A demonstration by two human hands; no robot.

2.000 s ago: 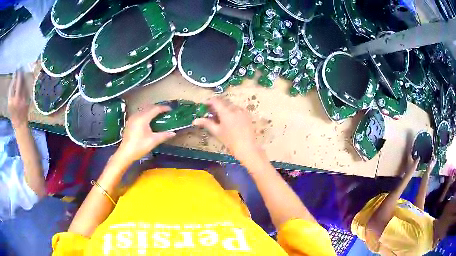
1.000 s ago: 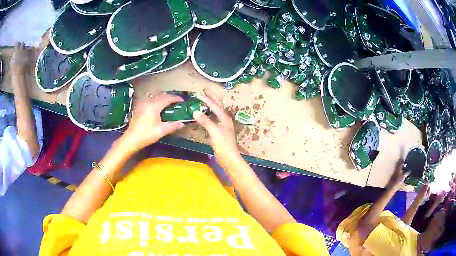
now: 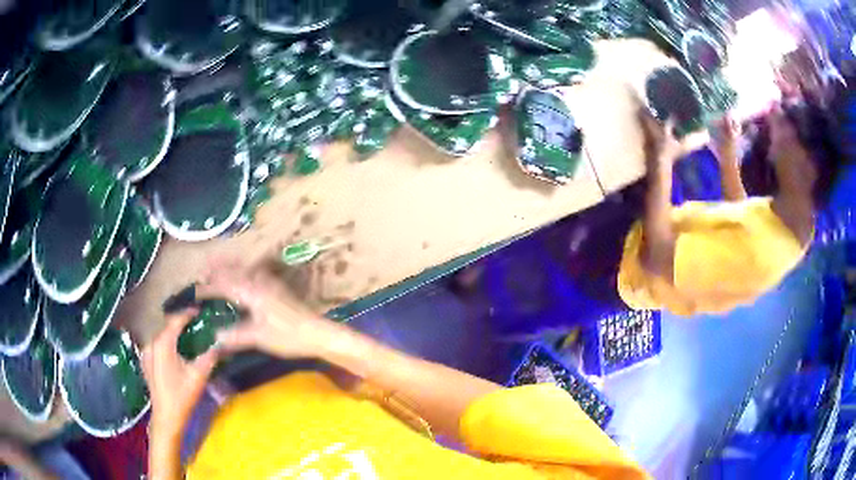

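My left hand (image 3: 172, 367) and my right hand (image 3: 267, 314) are at the lower left, blurred by motion. Between them they hold a small, dark green sewn piece (image 3: 206, 330) above the table's near edge. Its far side shows a dark part; the fingers hide some of it. A small bright green item with a pale edge (image 3: 302, 251) lies on the tan board (image 3: 450, 220), among brown specks, to the right of my hands.
Green, white-edged oval pieces (image 3: 199, 178) are piled left and behind. Small green trims (image 3: 310, 103) lie heaped at the back. A separate oval piece (image 3: 549, 136) lies farther right. A person in yellow (image 3: 718, 253) holds an oval piece at the right. Blue crates (image 3: 627, 339) stand below.
The view has swung to the right, so the table and my hands appear farther left and tilted. The held piece is still between both hands. More floor and the crates show.
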